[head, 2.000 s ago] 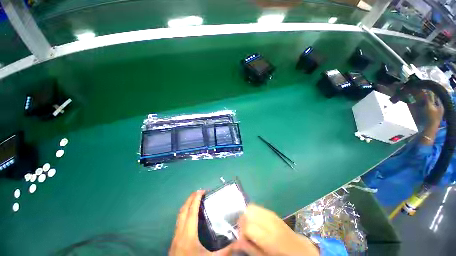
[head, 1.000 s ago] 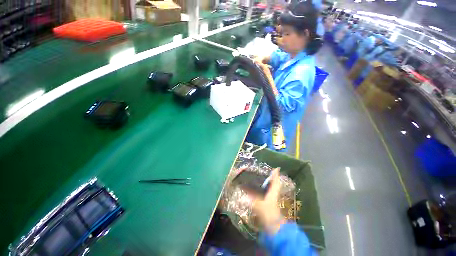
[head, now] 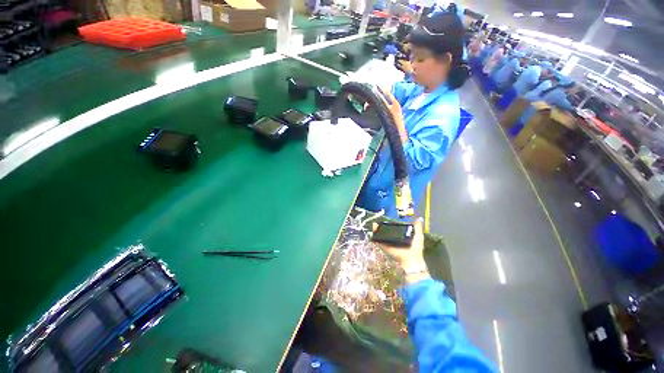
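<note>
My right hand (head: 409, 251) holds a small black display unit or panel (head: 394, 233) over the waste bin (head: 441, 273), just below the yellow-labelled end of the black ribbed hose (head: 402, 198). Its dark face is turned up. The bin holds shiny film scraps (head: 364, 280). My left hand is not in view. Another black unit (head: 200, 362) is cut off by the bottom edge, on the bench. The clear tray of black panels (head: 102, 313) lies at lower left. Dark tweezers (head: 240, 253) lie between the tray and the bench edge.
Several black display units stand on the green bench, one nearest at left (head: 169, 148). A white box with a red switch (head: 337, 146) stands at the bench edge. A person in a blue smock (head: 429, 120) works beyond it. A red tray (head: 131, 33) is at the back.
The view has swung right from the bench to the bin and aisle. My right hand has left the unit worked on with both hands and moved out under the hose end, holding a black piece.
</note>
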